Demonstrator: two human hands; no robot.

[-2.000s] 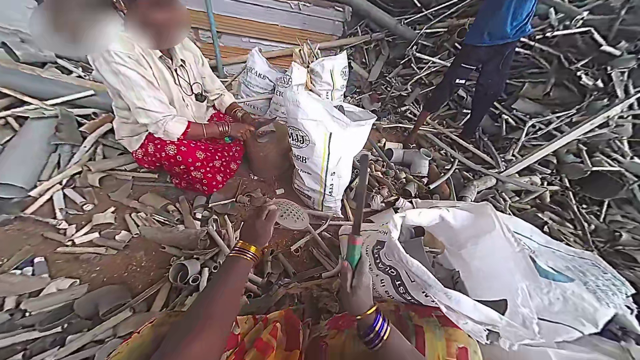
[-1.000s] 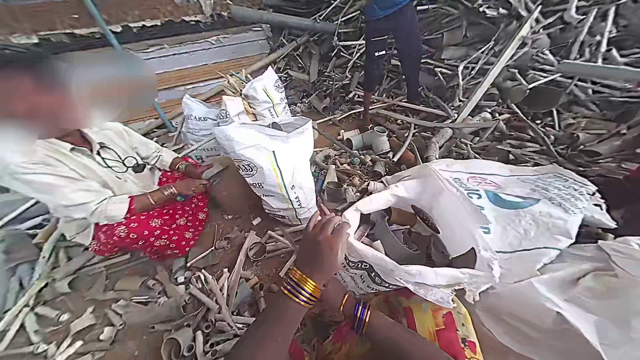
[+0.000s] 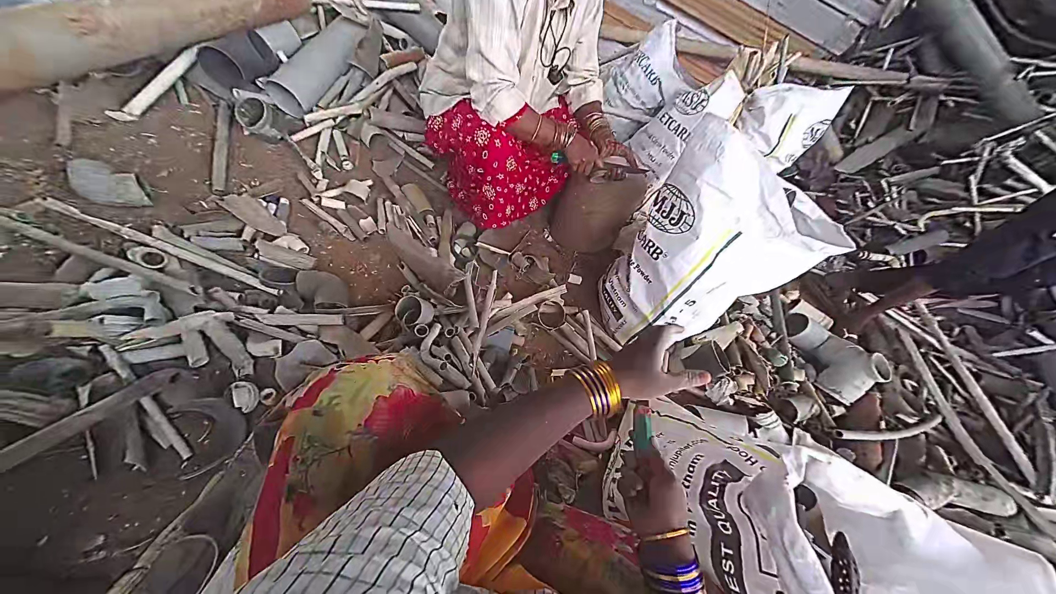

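My left hand, with gold bangles at the wrist, reaches over the lower edge of an upright white woven sack. Its fingers are apart and I see nothing in them. Just below it, my right hand is closed around a tool with a green handle; the blade cannot be made out. Beside my right hand, at the lower right, lies an open white woven sack with dark pieces at its mouth, one of them perforated. Broken plastic pipes and fittings lie in front of my knees.
A seated person in a red patterned skirt works with both hands beside the upright sack. Another person's dark-clothed leg is at the right edge. Grey pipe elbows and long pipe scraps lie at right; larger pipe pieces lie upper left.
Two seconds ago my left hand held a round perforated piece; now it holds nothing visible. One second ago it was at the open sack's mouth. The view has swung left.
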